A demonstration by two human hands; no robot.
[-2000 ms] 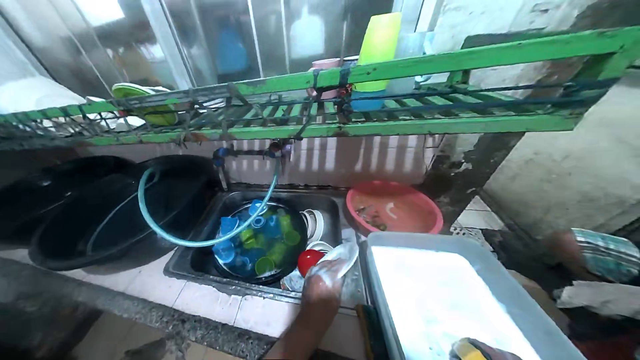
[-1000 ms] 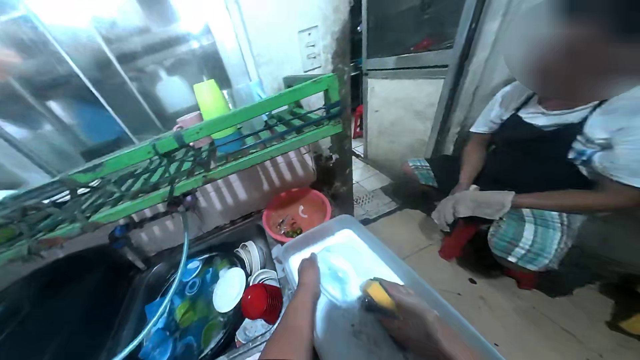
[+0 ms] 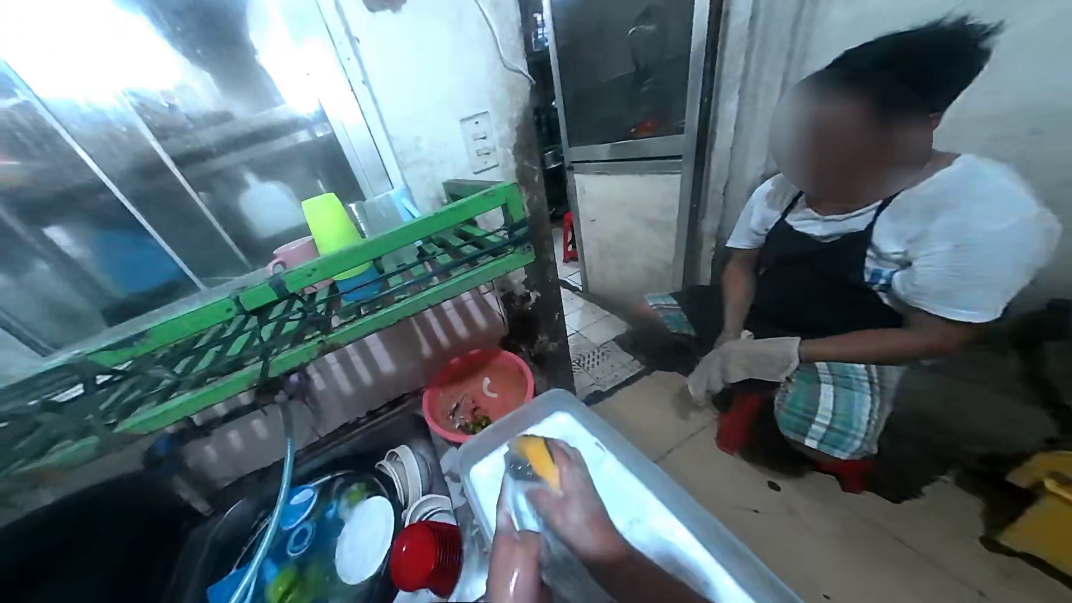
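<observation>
My right hand [image 3: 582, 507] grips a yellow sponge [image 3: 538, 461] with a dark side, over a translucent plastic tub [image 3: 703, 553] of whitish liquid. Beside it, my left hand [image 3: 515, 565] holds a clear or pale item, possibly a glass, which the sponge touches; its shape is blurred. Left of the tub, stacked red bowls [image 3: 425, 557] lie tilted in the sink area. A white plate [image 3: 365, 540] rests over blue and green cups in a dark basin of water. White dishes [image 3: 404, 476] stand on edge behind the red bowls.
A red basin [image 3: 479, 394] with food scraps sits behind the tub. A green rack [image 3: 352, 251] with cups runs above the sink. A light blue hose [image 3: 280, 502] hangs into the dark basin. At right sits a person [image 3: 837, 276] in an apron, wearing a glove.
The view has swung right since the oldest frame. My hands, apart over the tub a second ago, are now together, with the sponge against the item in my left hand.
</observation>
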